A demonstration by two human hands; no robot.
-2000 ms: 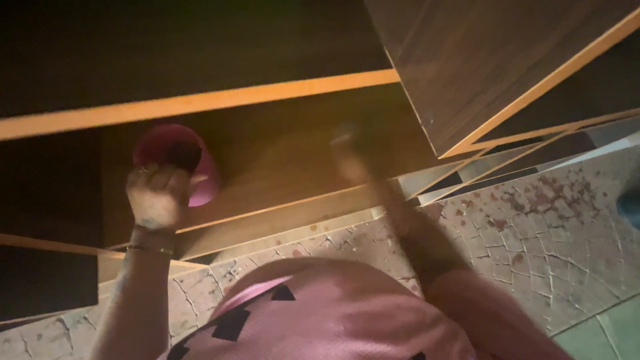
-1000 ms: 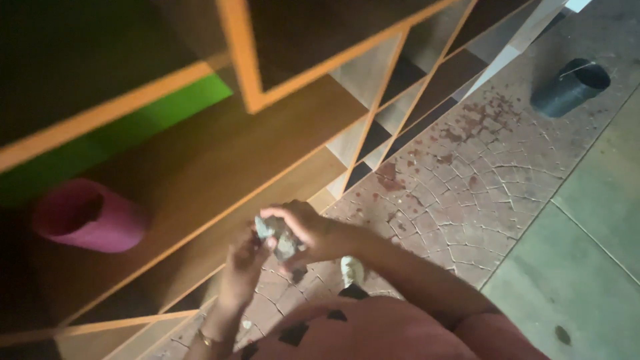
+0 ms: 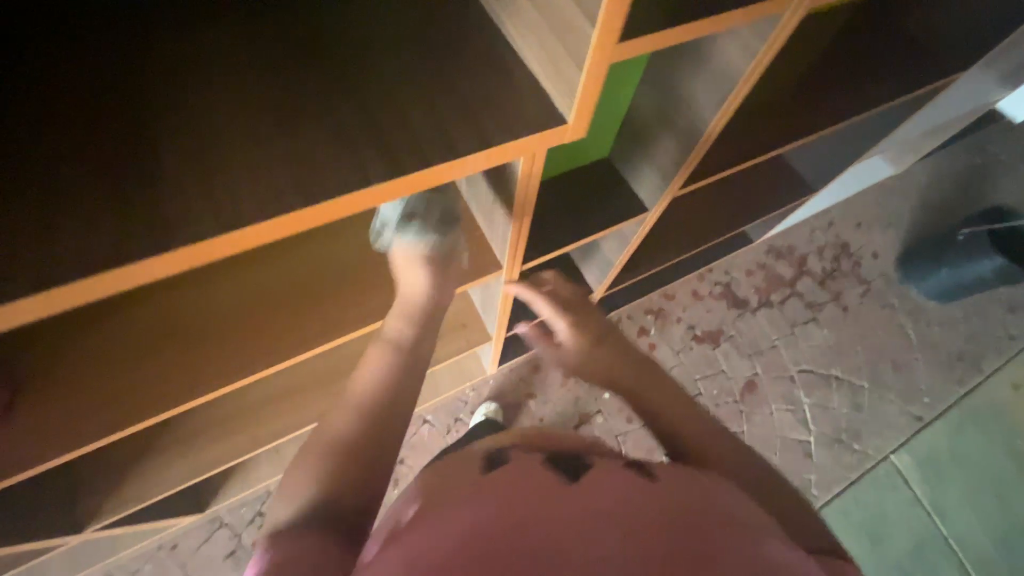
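Observation:
My left hand point(image 3: 420, 252) reaches into a compartment of the wooden shelf unit point(image 3: 448, 172) and holds a pale, crumpled cloth point(image 3: 416, 218), blurred by motion. The cloth is near the inner side of the compartment, under the orange-edged board; whether it touches a surface I cannot tell. My right hand point(image 3: 560, 324) is off to the right, in front of the upright divider, its fingers apart and nothing seen in them.
A dark bucket point(image 3: 960, 256) with a handle stands on the paved floor point(image 3: 800, 352) at the right. Reddish flakes point(image 3: 768, 280) lie between it and the shelf. Green tiles point(image 3: 952, 456) border the paving. My shoe point(image 3: 486, 413) is close to the shelf base.
A second ago both hands were together at the cloth; now only my left hand holds it, inside the shelf, and my right hand is apart. The view has shifted right along the shelf.

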